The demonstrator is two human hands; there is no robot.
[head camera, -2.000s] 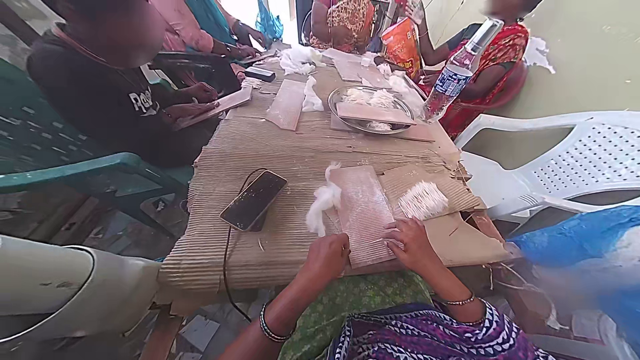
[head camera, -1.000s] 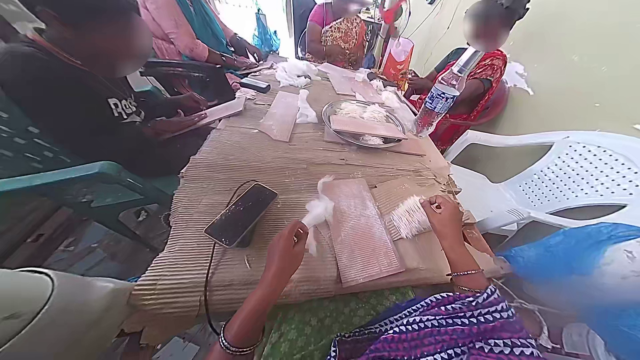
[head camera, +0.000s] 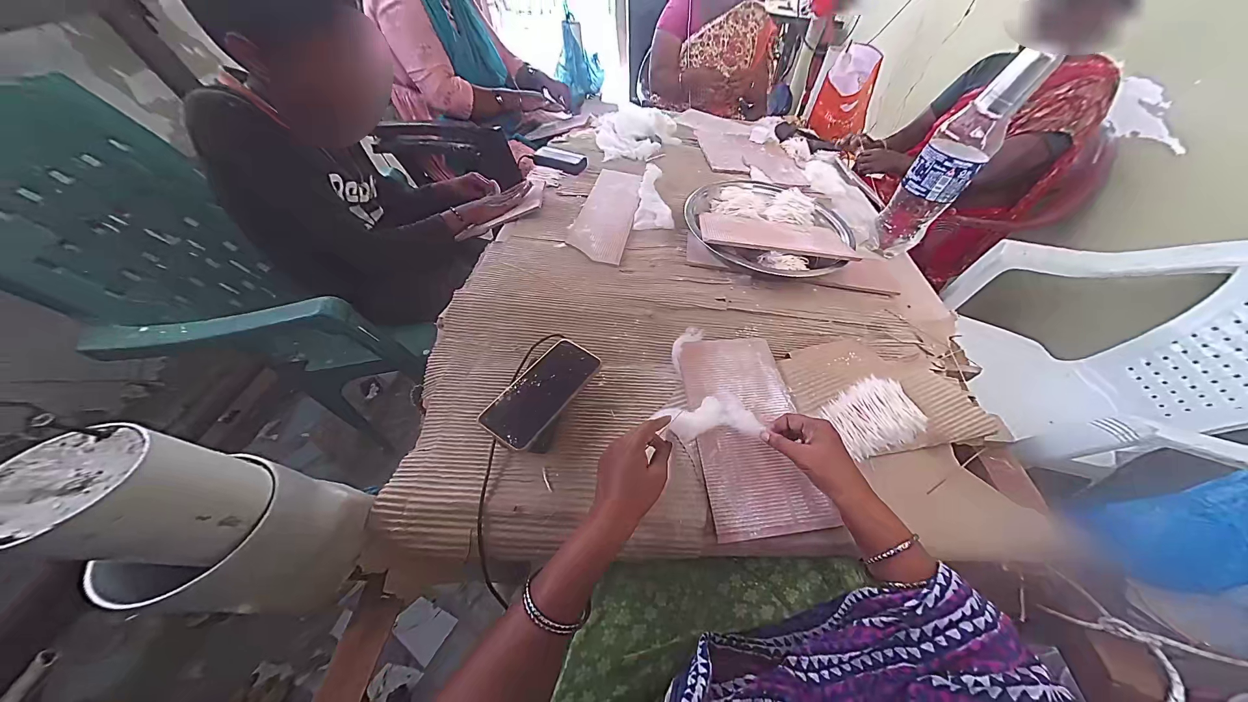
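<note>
A tuft of white cotton (head camera: 717,414) is stretched between my two hands, above a flat pinkish ribbed board (head camera: 756,478). My left hand (head camera: 632,466) pinches its left end just off the board's left edge. At the tuft's right end, the fingertips of my right hand (head camera: 807,450) are closed on it over the board. Beside my right hand, a bundle of short white cotton wicks (head camera: 876,417) lies on a piece of corrugated cardboard. Another wisp of cotton lies at the board's top left corner. A smartphone (head camera: 541,395) with a cable rests left of my left hand.
Corrugated cardboard (head camera: 604,302) covers the table. Farther back are a steel plate (head camera: 694,210) holding wicks and a board, a plastic bottle (head camera: 941,171), more boards and loose cotton (head camera: 632,134). Several people sit around the table. A white chair (head camera: 1102,263) stands right, a green chair (head camera: 224,331) left.
My right hand has left the wick bundle, where it was one second ago, and moved left to the cotton. My left hand has moved right; the cotton is now stretched between both hands.
</note>
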